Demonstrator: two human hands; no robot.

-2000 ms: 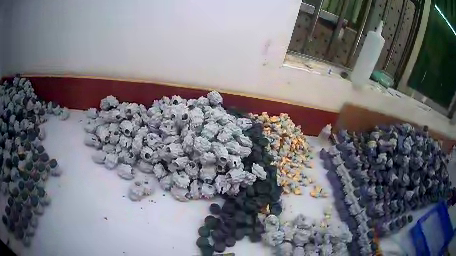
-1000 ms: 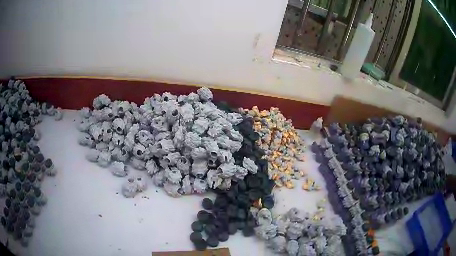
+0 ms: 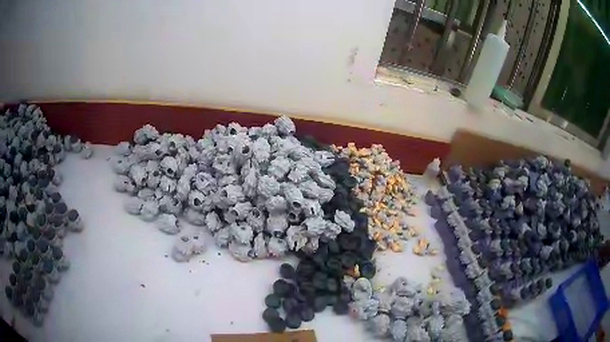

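Observation:
Neither of my hands is in the picture. A large heap of knobbly light grey shells [image 3: 234,184], several with dark openings, lies in the middle of the white tabletop [image 3: 127,280]. Black round discs [image 3: 321,267] lie at its right side and spread towards the front. Small orange-and-white pieces [image 3: 381,194] are heaped behind and right of the discs. A smaller pile of grey pieces [image 3: 408,310] lies at the front right. The top of a flat brown board [image 3: 264,336] shows at the bottom edge.
Grey units with dark round ends [image 3: 33,247] crowd the far left. Purple-and-grey units [image 3: 528,227] stand densely at the right, beside a blue plastic frame [image 3: 580,300]. A small pale bottle [image 3: 433,168] stands near the back edge. A white nozzle bottle [image 3: 487,67] stands on the windowsill.
The view has shifted slightly between frames. The brown board, absent two seconds ago, shows at the bottom edge one second ago and now. The heaps look unchanged.

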